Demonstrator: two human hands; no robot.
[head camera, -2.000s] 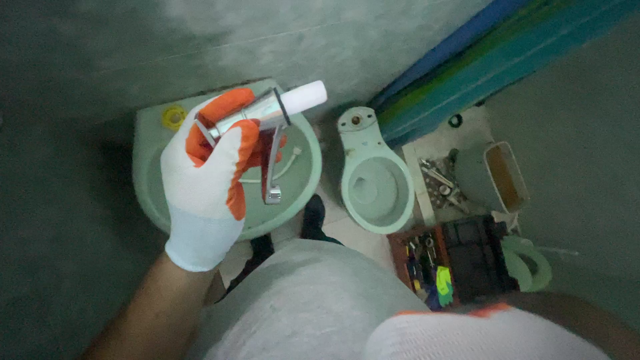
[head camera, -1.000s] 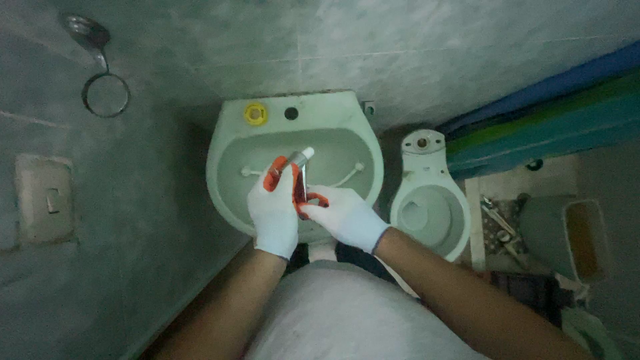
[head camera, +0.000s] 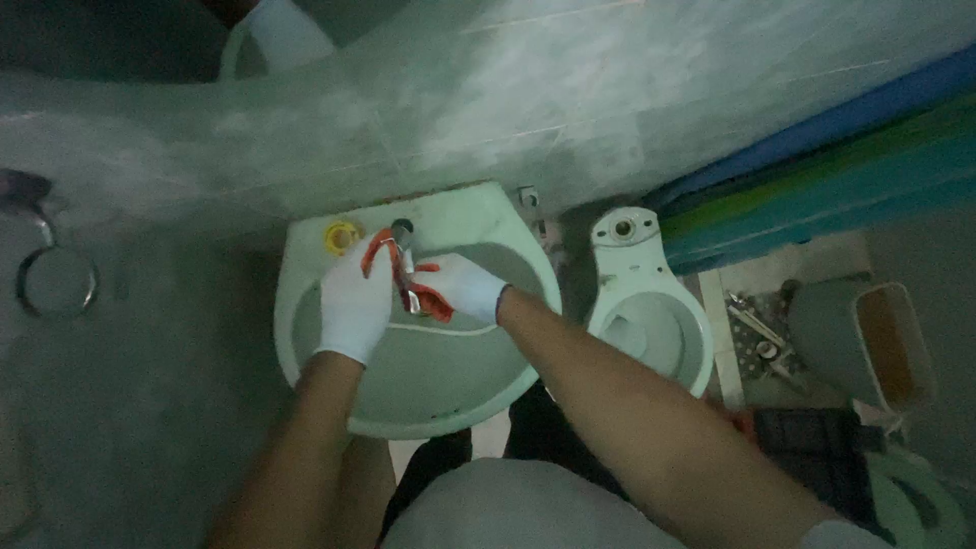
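Both my hands wear white gloves with orange palms and fingers. My left hand (head camera: 357, 293) is closed around a chrome faucet (head camera: 412, 301), which lies over the back part of a pale green washbasin (head camera: 450, 423). The end of the faucet is close to the round hole in the basin's rear deck; whether it touches the deck cannot be told. My right hand (head camera: 454, 288) grips the faucet from the other side. A roll of yellow tape (head camera: 341, 239) lies on the deck left of the hole. A thin white hose (head camera: 446, 331) runs across the bowl below my hands.
An angle valve (head camera: 528, 197) is on the wall behind the basin. To the right stand a toilet bowl (head camera: 690, 335) without its tank, a shower curtain (head camera: 831, 171), tools (head camera: 755, 320) on the floor, a bin (head camera: 862, 335) and a black case (head camera: 812, 450). A towel ring (head camera: 57, 280) hangs at left.
Two seconds ago my left hand held the faucet up alone, with my right hand low at the right. Both hands have since come to it, and the faucet has moved to the basin's rear deck.
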